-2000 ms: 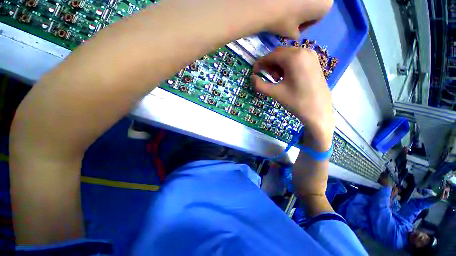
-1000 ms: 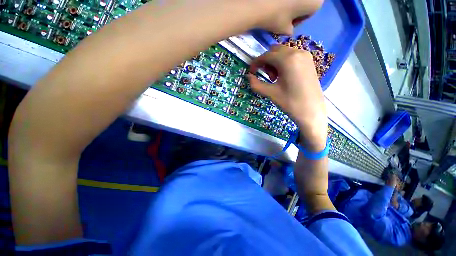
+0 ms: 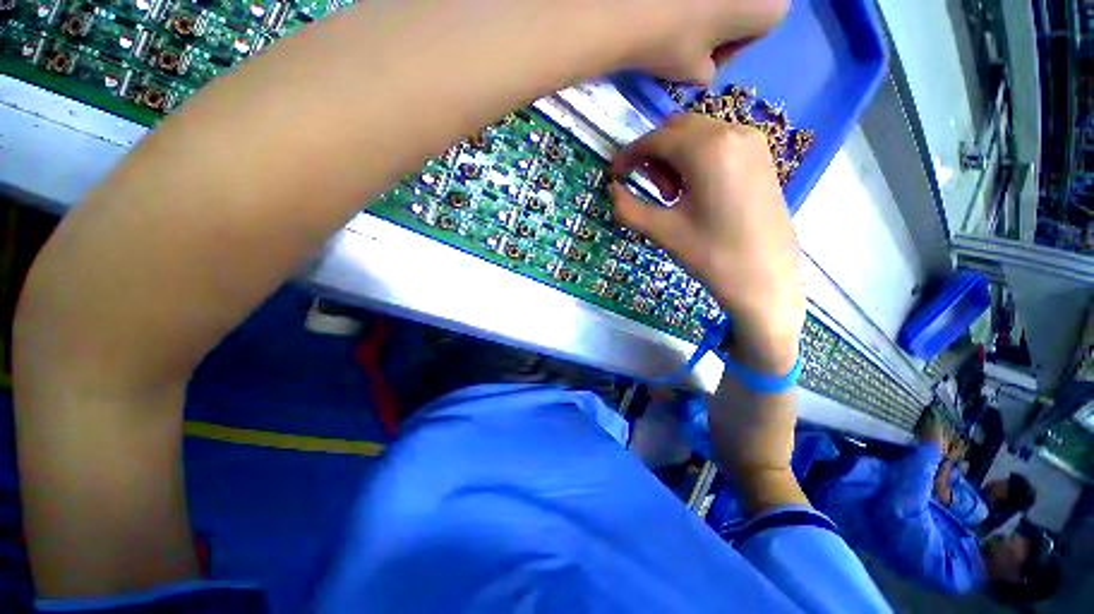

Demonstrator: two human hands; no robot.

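Observation:
Green circuit boards [image 3: 504, 222] run diagonally in a long row, with copper-brown ring-shaped components seated on them. My right hand [image 3: 708, 198], with a blue wrist band, is over the far side of the boards. Its thumb and forefinger curl together into a pinch; whether a small component sits between the tips is too small to tell. My left forearm crosses above the boards, and my left hand [image 3: 708, 36] is at the top edge, partly cut off, beside the blue parts bin [image 3: 834, 90]. Its fingertips cannot be made out. A copper-coloured heap [image 3: 762, 120] lies in the bin.
A white rail [image 3: 480, 288] edges the boards on my side. A second blue bin [image 3: 948, 314] stands farther down the line. Another person in blue [image 3: 894, 510] works at the far right. A yellow line [image 3: 282, 441] marks the dark blue floor.
Both hands keep nearly the same pose over the boards and bin, with only a slight shift in the view. The person farther along has changed posture since the earliest frame.

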